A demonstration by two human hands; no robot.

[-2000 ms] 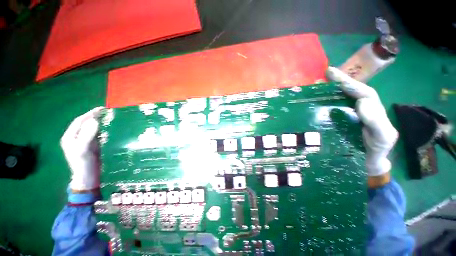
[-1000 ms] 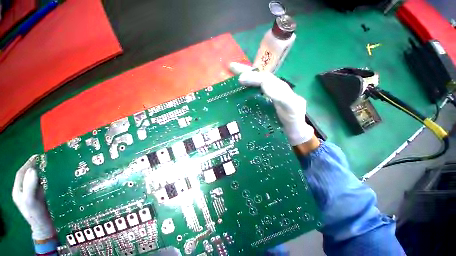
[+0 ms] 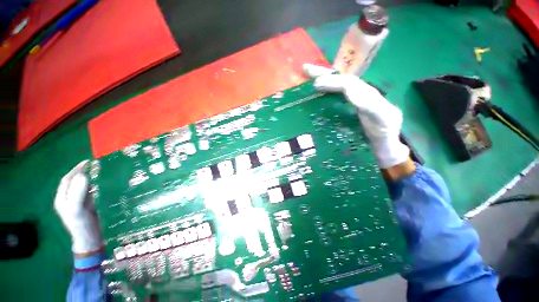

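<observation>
A large green circuit board (image 3: 348,224) is held by both hands, face up and slightly turned, with strong glare near its middle. Rows of black power transistors with silvery tabs (image 3: 162,240) lie on it. My left hand (image 3: 77,206), in a white glove, grips the board's left edge. My right hand (image 3: 378,121), also in a white glove, grips the upper right edge, thumb or finger at the corner. A red foam pad (image 3: 201,94) shows beyond the board's far edge; how much lies under the board is hidden.
A white bottle with a metal cap (image 3: 359,50) stands just past my right hand. A black iron stand (image 3: 452,115) with a cable is at the right. More red pads (image 3: 100,53) with a blue pen (image 3: 68,23) lie upper left. A black square item (image 3: 18,240) is at the left edge.
The view has swung right and then partly back left. Against the oldest frame, the board appears turned counterclockwise. Both hands keep hold of it throughout.
</observation>
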